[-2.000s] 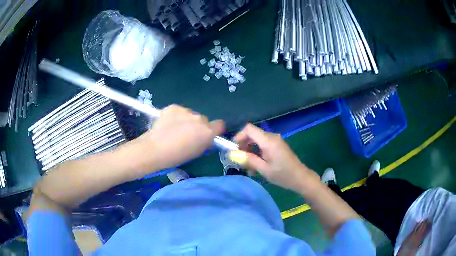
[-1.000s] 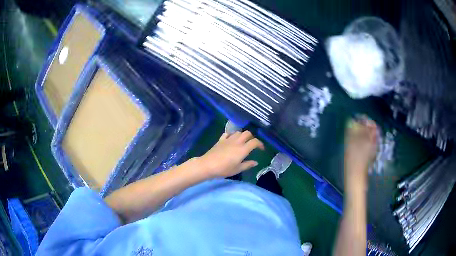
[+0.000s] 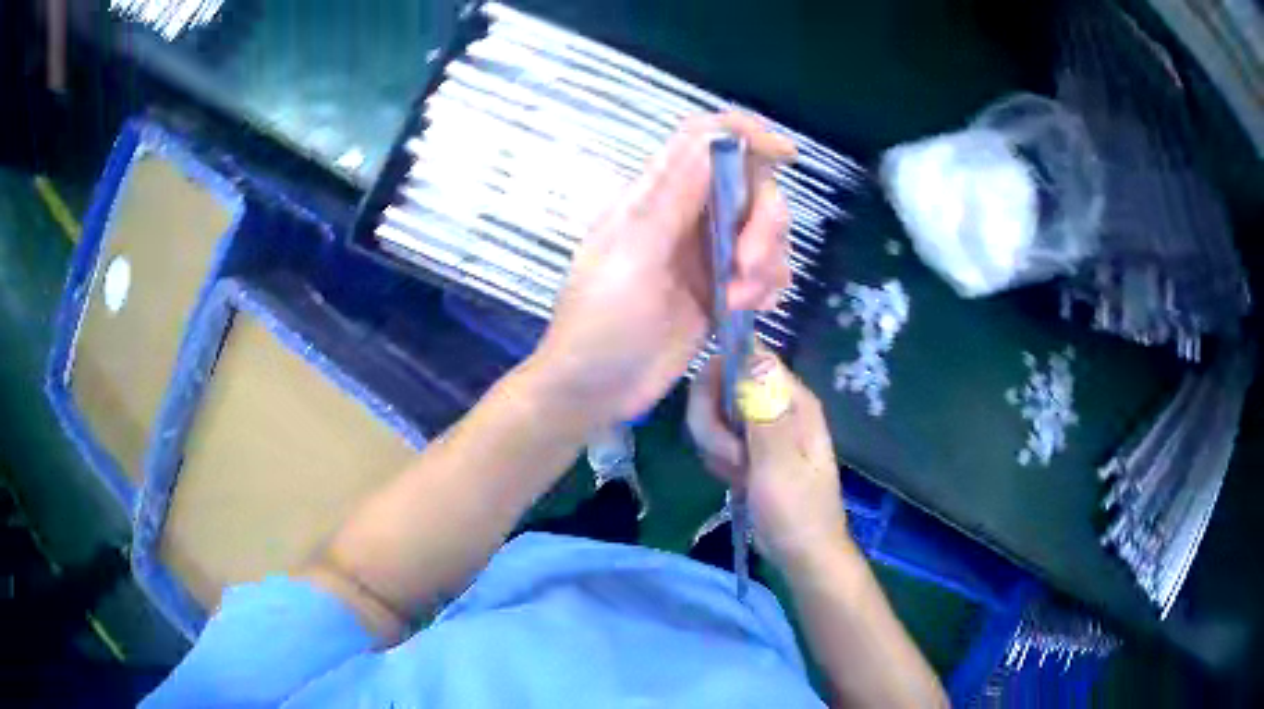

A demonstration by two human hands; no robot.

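Observation:
A slim grey metal tube [image 3: 724, 236] is held in front of my body, running from my left hand down past my right hand toward my blue top. My left hand [image 3: 652, 263] grips its upper part, above the tray of tubes [image 3: 372, 222]. My right hand [image 3: 779, 450] is closed around its lower part, with a yellow band [image 3: 764, 395] at the thumb. My fingers partly hide the tube. Small clear plastic inserts lie in two loose piles on the bench, a nearer pile [image 3: 873, 346] and one farther right [image 3: 1044, 407].
A clear plastic bag with white contents [image 3: 970, 201] sits on the bench. A dark tube mass [image 3: 1144, 208] and a fanned tube bundle [image 3: 1178, 471] lie at right. Blue crates with tan cardboard [image 3: 264, 457] stand at left. A blue bin [image 3: 991, 644] is below the bench edge.
My right hand has come from the farther insert pile to the tube. My left hand, empty a second ago, has risen and now grips a tube. The view has shifted slightly.

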